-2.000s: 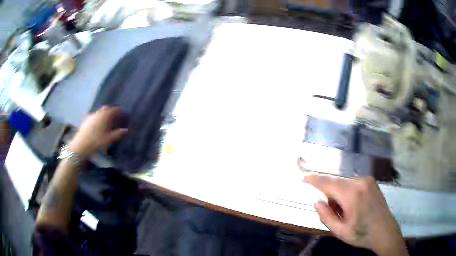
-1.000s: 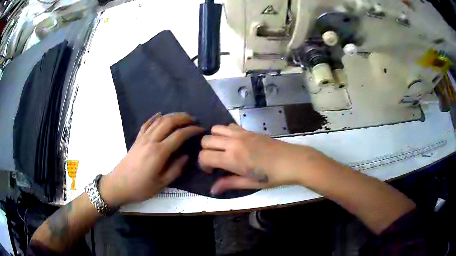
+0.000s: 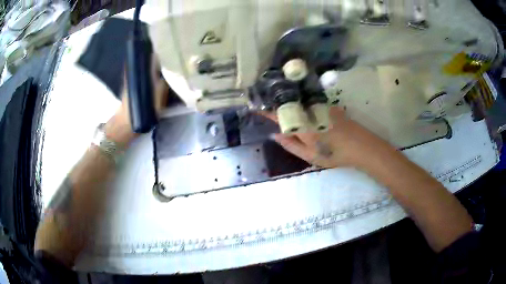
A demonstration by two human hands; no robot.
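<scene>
A dark cut fabric panel [image 3: 108,52] lies behind and left of the machine head, its right part hidden by the black bar and the head. My left hand [image 3: 125,119] is at the panel's near edge, its fingers mostly hidden behind the black bar [image 3: 141,83]; its grip cannot be made out. My right hand [image 3: 313,147] reaches under the sewing machine head [image 3: 216,39] from the right, beside the needle area. The tension knobs [image 3: 291,116] hide part of it, and no fabric shows clearly in its fingers.
Steel plates [image 3: 208,169] lie below the head, with a dark brown section near my right hand. A stack of dark pieces [image 3: 16,161] stands at the far left. A printed ruler [image 3: 238,238] runs along the front of the white table [image 3: 183,213].
The panel has moved from the table front to behind and left of the head. Both hands have left the table front, the right one now under the head. The view has shifted towards the machine.
</scene>
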